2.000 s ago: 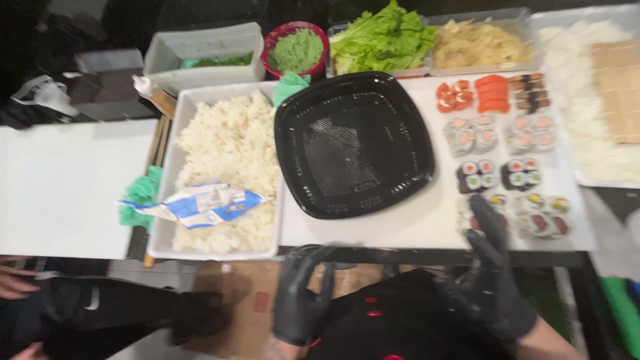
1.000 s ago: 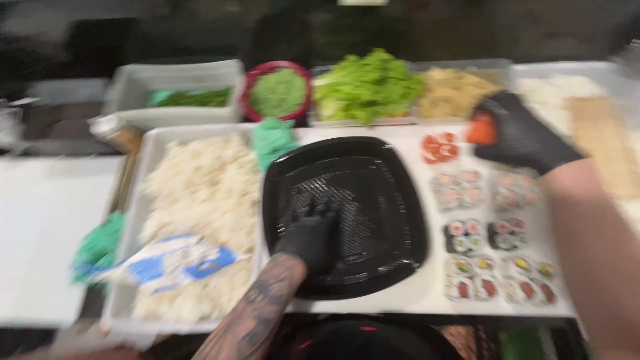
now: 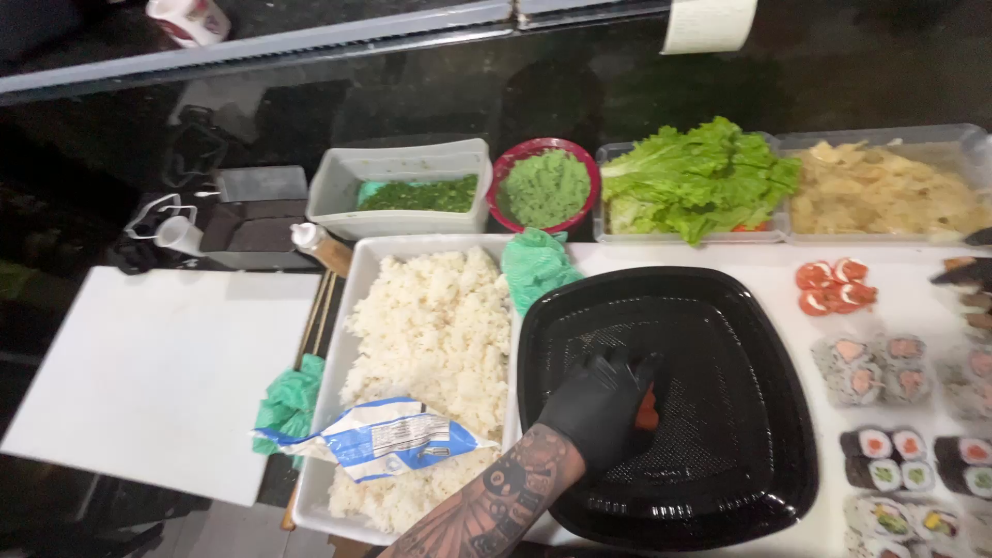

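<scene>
My left hand (image 3: pixel 608 407), in a black glove, reaches into a black plastic tray (image 3: pixel 744 457). Orange-red pieces (image 3: pixel 647 411), seemingly salmon, show beside its fingers, which are gripped around them. Only the gloved fingertips of my right hand (image 3: pixel 961 271) show at the right edge, near dark and brown-topped sushi pieces (image 3: pixel 978 310); what they hold is hidden. Left of those fingers lie salmon rolls with white filling (image 3: pixel 837 287). Below are grey-speckled rolls (image 3: pixel 872 370), seaweed-wrapped rolls (image 3: pixel 887 459) and rolls with green and yellow filling (image 3: pixel 903 521) on a white board.
A white tub of cooked rice (image 3: pixel 434 318) with a blue-and-white packet (image 3: pixel 403 438) stands left of the tray. Behind are chopped greens (image 3: pixel 422 194), a red bowl of green paste (image 3: pixel 545 186), lettuce (image 3: pixel 697 178) and pale shavings (image 3: pixel 876 190). A white board (image 3: pixel 163 372) lies far left.
The red-orange pieces at my right hand one second ago are gone from there; such pieces now show at my left hand in the tray. The view has shifted left.
</scene>
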